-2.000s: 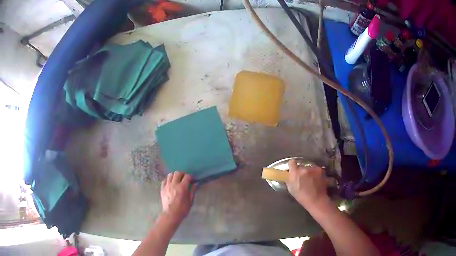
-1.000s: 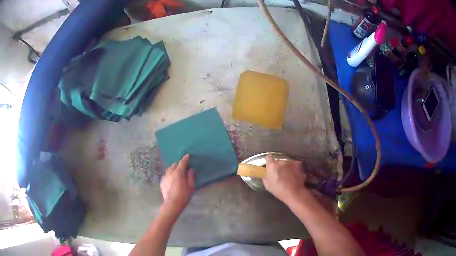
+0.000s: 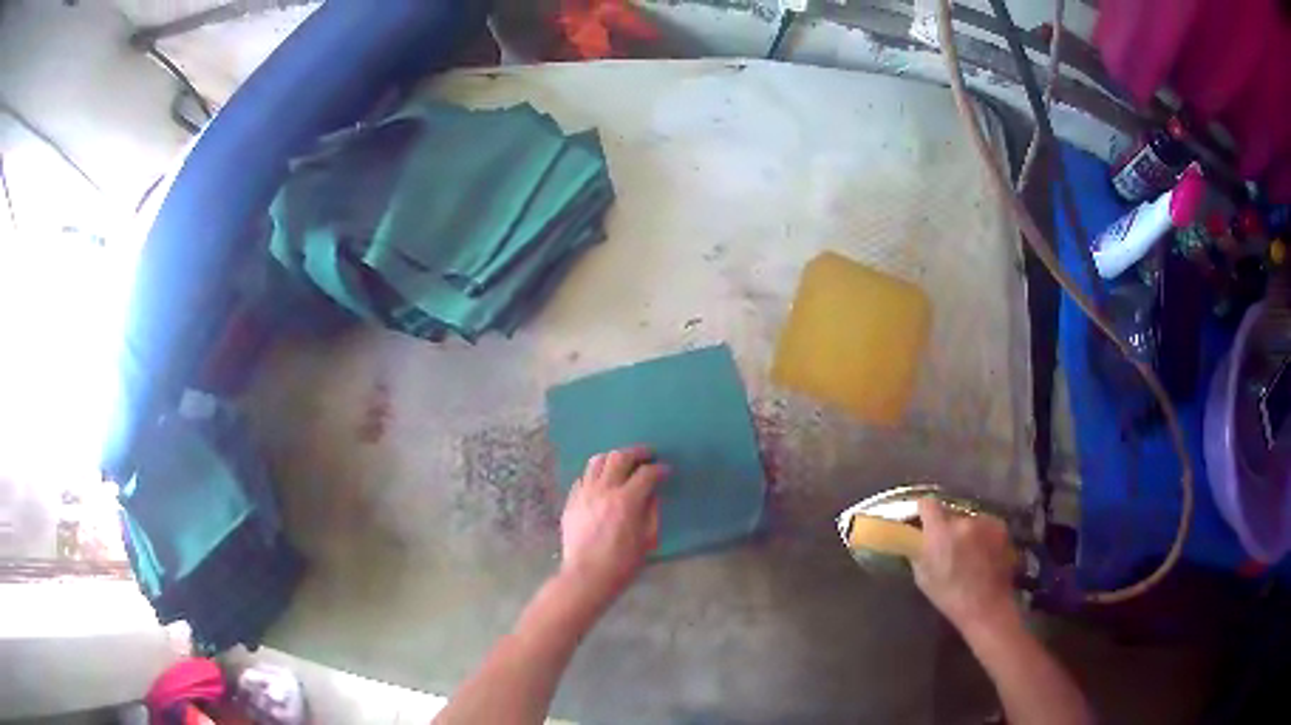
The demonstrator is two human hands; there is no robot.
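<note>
A teal-green fabric piece (image 3: pixel 694 425) lies flat on the stained pressing table. My left hand (image 3: pixel 612 521) rests on its lower left part, fingers bent; whether they grip the cloth cannot be told. My right hand (image 3: pixel 963 561) is closed around the pale bar handle of the iron (image 3: pixel 906 504), which stands on the table to the right of the piece, apart from it. The yellow-tan template (image 3: pixel 854 337) lies on the table, up and right of the piece, untouched.
A loose green stack (image 3: pixel 439 213) lies at the far left, a smaller darker stack (image 3: pixel 213 517) at the near left edge by the blue padded roll (image 3: pixel 213 227). A hose (image 3: pixel 1055 269) loops at right. The blue side table (image 3: pixel 1083 425) holds a spray bottle (image 3: pixel 1147 227) and purple basin (image 3: pixel 1239 453).
The view has shifted, so things sit further right. The iron went left to the piece's edge, then back away from it. My left hand moved up from the lower edge onto the piece.
</note>
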